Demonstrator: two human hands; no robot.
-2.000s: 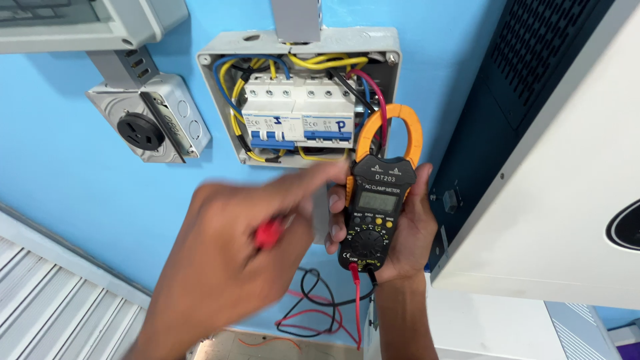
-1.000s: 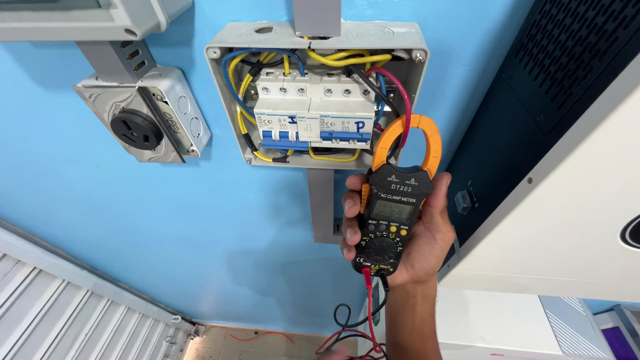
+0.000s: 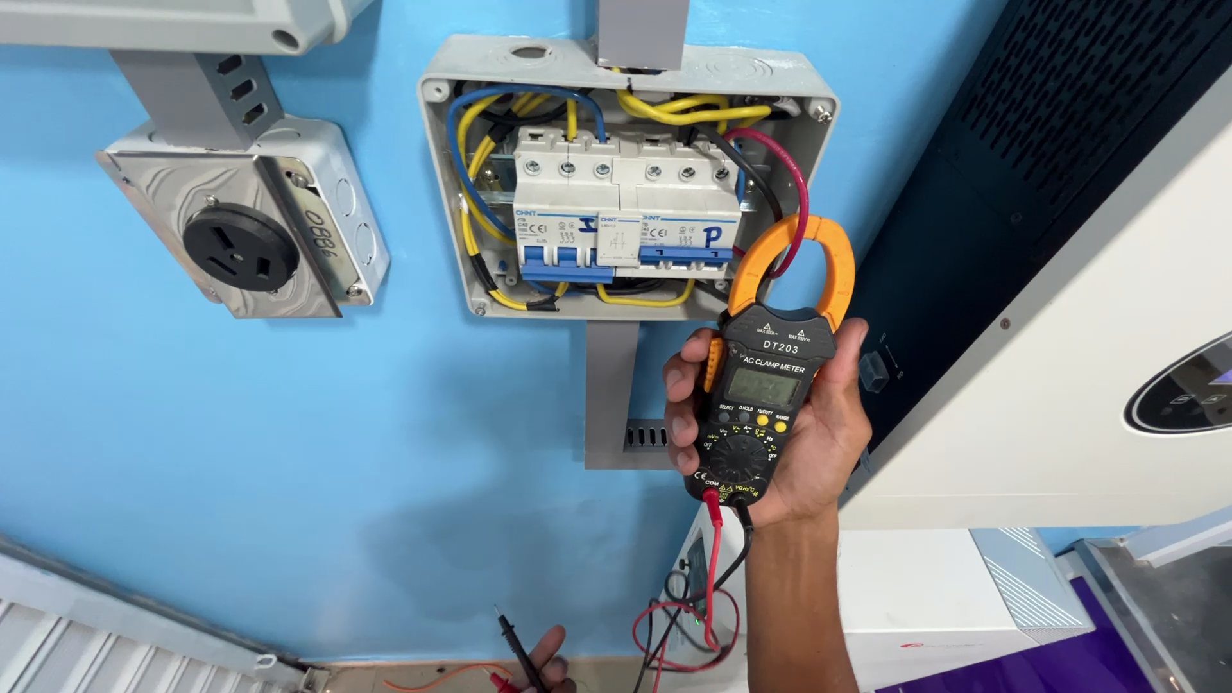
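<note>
My right hand (image 3: 818,443) holds a black and orange AC clamp meter (image 3: 760,385) upright, fingers round its left side and thumb on its right. The meter's orange jaw looks closed, and a red wire (image 3: 797,178) from the breaker box runs through its ring. The display's digits are unreadable. Red and black leads (image 3: 714,568) are plugged into the meter's bottom. Low in the view, my left hand (image 3: 551,664) holds a black test probe (image 3: 520,650), tip up, beside a partly visible red probe (image 3: 502,682). The open grey box (image 3: 448,241) holds white circuit breakers (image 3: 626,207) with blue levers.
A black socket outlet (image 3: 241,247) on a metal plate is mounted left of the box. Grey trunking (image 3: 611,385) runs below the box. A large white and black cabinet (image 3: 1059,385) stands close on the right, with a white unit (image 3: 914,587) below it. The leads hang in loops.
My left hand was in front of the meter with a red probe two seconds ago; it has moved down and away. The meter remains in my right hand by the box.
</note>
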